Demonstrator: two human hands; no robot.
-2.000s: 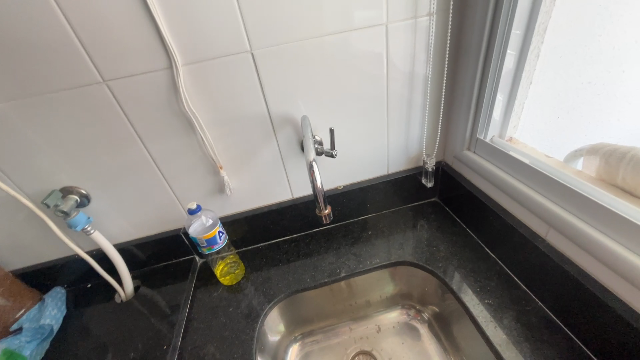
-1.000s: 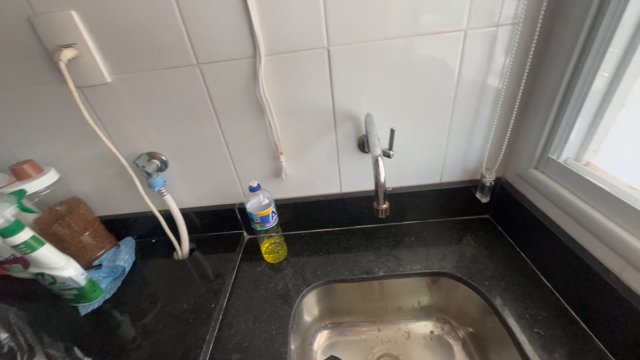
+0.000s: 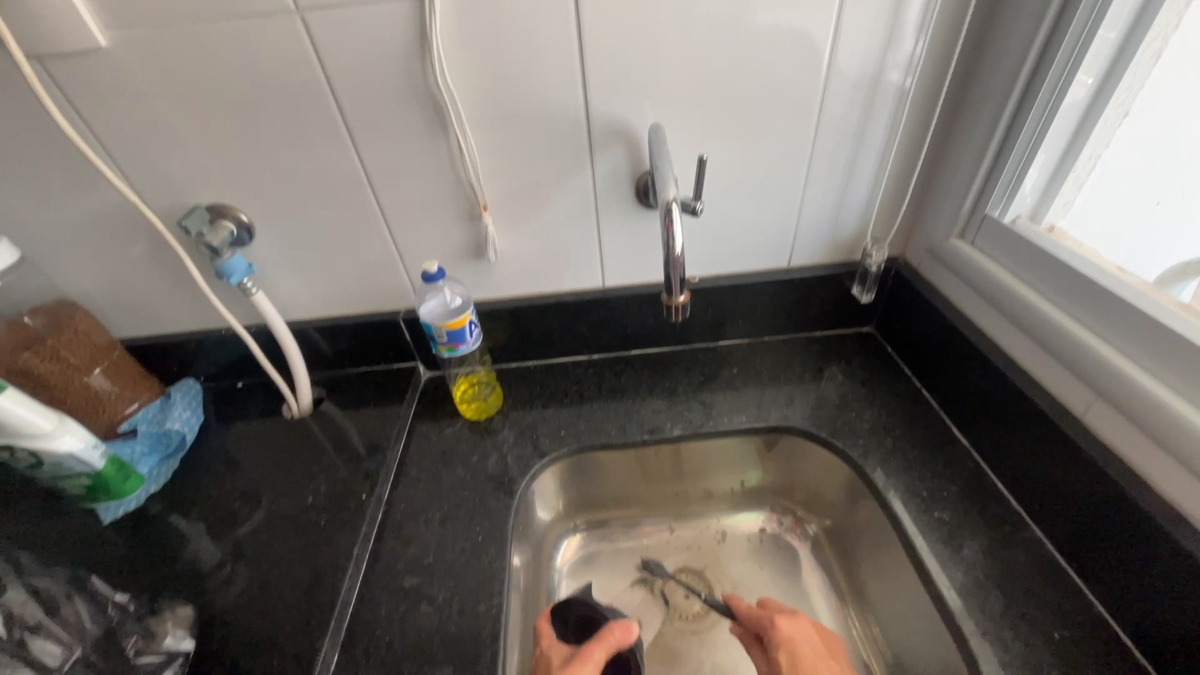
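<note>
Over the near part of the stainless steel sink, my left hand grips a dark, rounded object with a pointed edge; its kind is unclear. To its right, my right hand holds a thin dark brush-like tool, its small head pointing up and left, above the drain. A chrome faucet comes out of the wall behind the sink. On the black counter left of the sink stands a clear bottle with yellow liquid at its bottom.
At the left are a container of brown granules, a green and white bottle, a blue cloth and clear plastic. A white hose enters the counter. Cords hang on the tiled wall; a window frame borders the right.
Both hands have come into view over the sink, the left with the dark object and the right with the thin tool. The view has shifted.
</note>
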